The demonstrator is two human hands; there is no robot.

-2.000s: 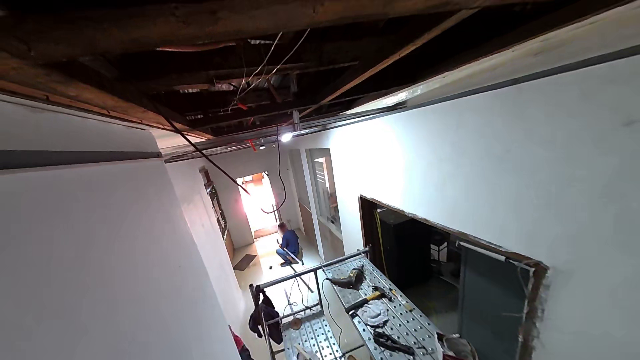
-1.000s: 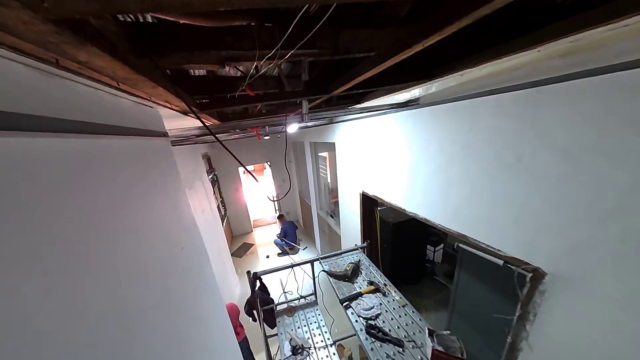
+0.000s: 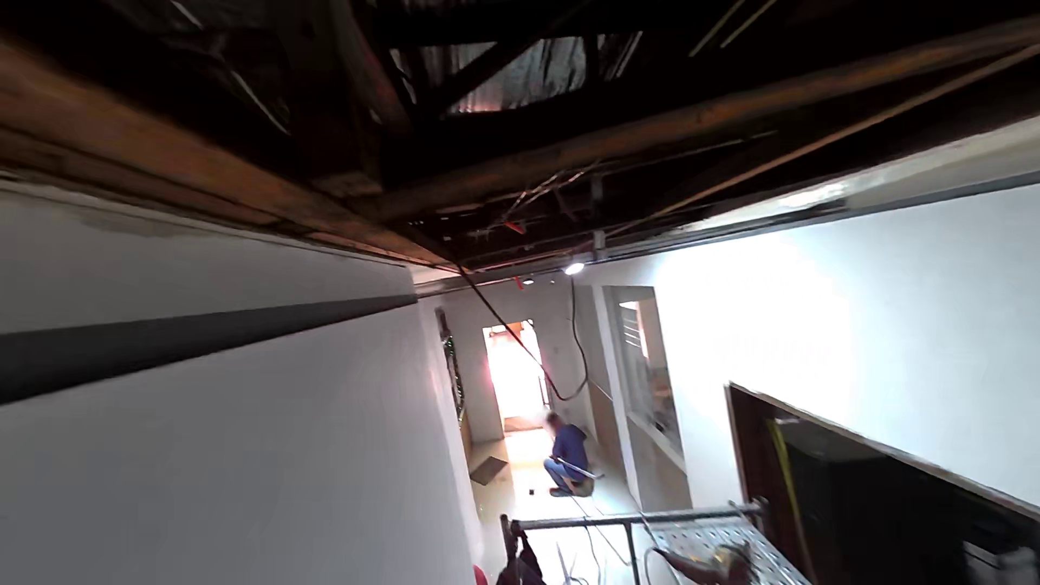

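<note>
Neither my left hand nor my right hand shows in the head view. Below me, at the bottom right, lies a perforated metal scaffold platform with a power tool on it, partly cut off by the frame edge. A metal scaffold rail runs across its far end, and dark cloth hangs at the rail's left corner. From the ceiling a black cable droops in a loop over the corridor.
Bare wooden beams cross overhead beside a lit lamp. White walls stand on both sides, with a framed opening at right. A person in dark blue squats on the corridor floor near a bright doorway.
The view has tilted up, so more ceiling shows and much of the platform with its tools has left the frame. The person in blue still squats on the floor.
</note>
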